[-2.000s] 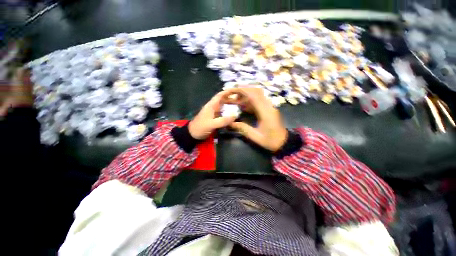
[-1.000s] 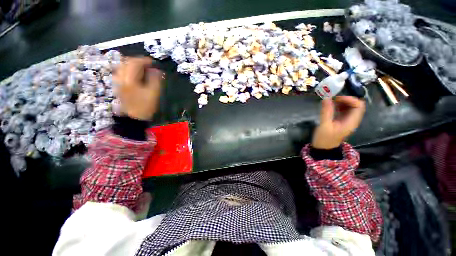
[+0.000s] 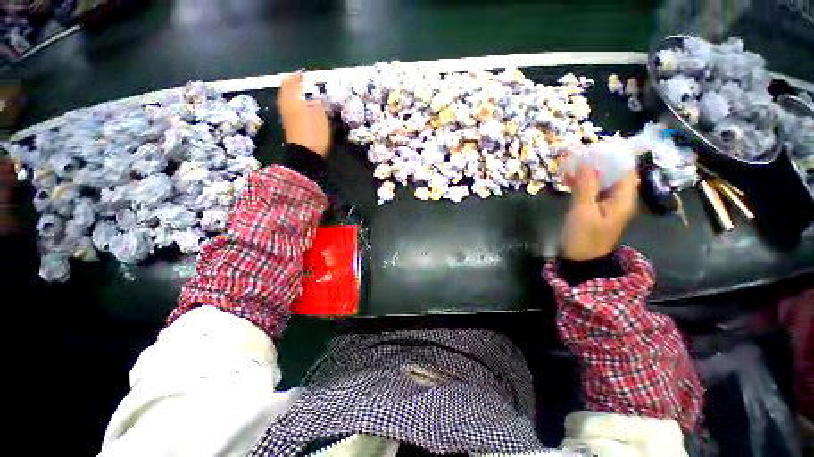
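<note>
My left hand (image 3: 305, 116) is at the left end of the centre pile of unfinished flower heads (image 3: 482, 125), small and whitish with yellow-orange parts. Its fingertips touch or hold a whitish flower head; the grip is blurred. My right hand (image 3: 600, 210) is closed around the white glue bottle (image 3: 609, 162) at the right end of that pile. The bottle is tilted and blurred, its blue tip toward the right. The pile of fuller grey-lilac flower heads (image 3: 143, 178) lies at the left.
A red square card (image 3: 330, 272) lies at the table edge by my left forearm. A shiny-rimmed bowl (image 3: 759, 162) heaped with grey-blue flower heads stands at the far right, with another partly seen beside it. Gold-coloured rods (image 3: 718, 203) and a dark-handled tool (image 3: 658, 194) lie near the bottle.
My left hand has moved from the left pile to the centre pile's left end. My right hand, beside the lying bottle a second ago, has taken hold of it. Earlier both hands held a flower head together.
</note>
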